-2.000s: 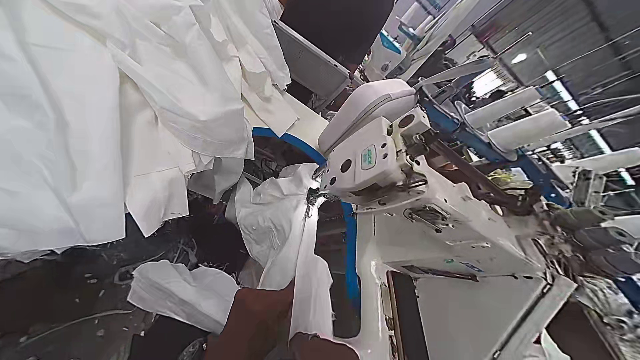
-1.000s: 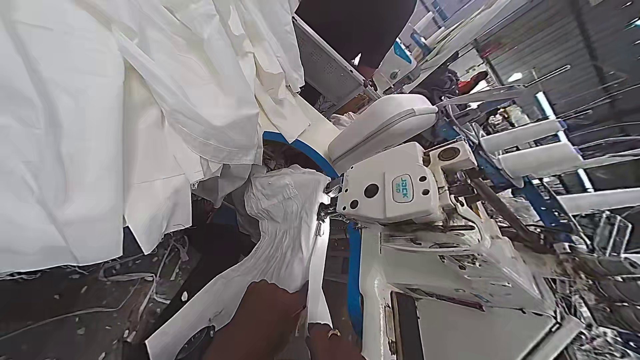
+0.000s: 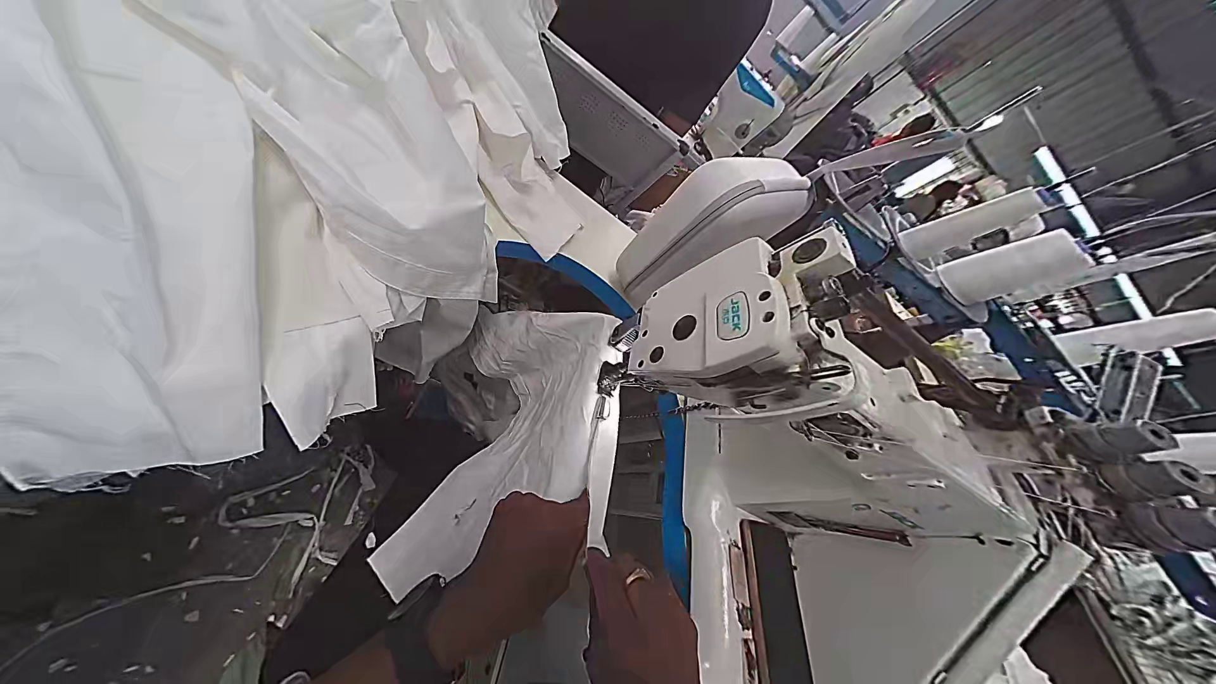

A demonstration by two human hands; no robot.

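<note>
A white fabric piece (image 3: 532, 408) runs under the needle area of a Jack industrial sewing machine (image 3: 727, 318), beneath its lit presser foot (image 3: 608, 380). My left hand (image 3: 537, 551), with a dark band at the wrist, grips the gathered cloth below the foot. Close on its right, my right hand (image 3: 638, 617), wearing a ring, pinches the end of a narrow white strip (image 3: 602, 484) that leads up to the foot. Most fingertips of both hands are hidden.
Large white fabric panels (image 3: 370, 190) hang at the upper left. A blue-edged table opening (image 3: 674, 503) curves around the machine. White thread cones (image 3: 1016, 266) stand at the right. Scraps and loose strips lie on the floor (image 3: 171, 570). Another person's dark-clothed body (image 3: 665, 47) is at the top.
Both hands were low beside the machine a second ago; the cloth's lower part has since shifted and bunched differently. Two seconds ago a separate-looking white flap lay farther left of the hands.
</note>
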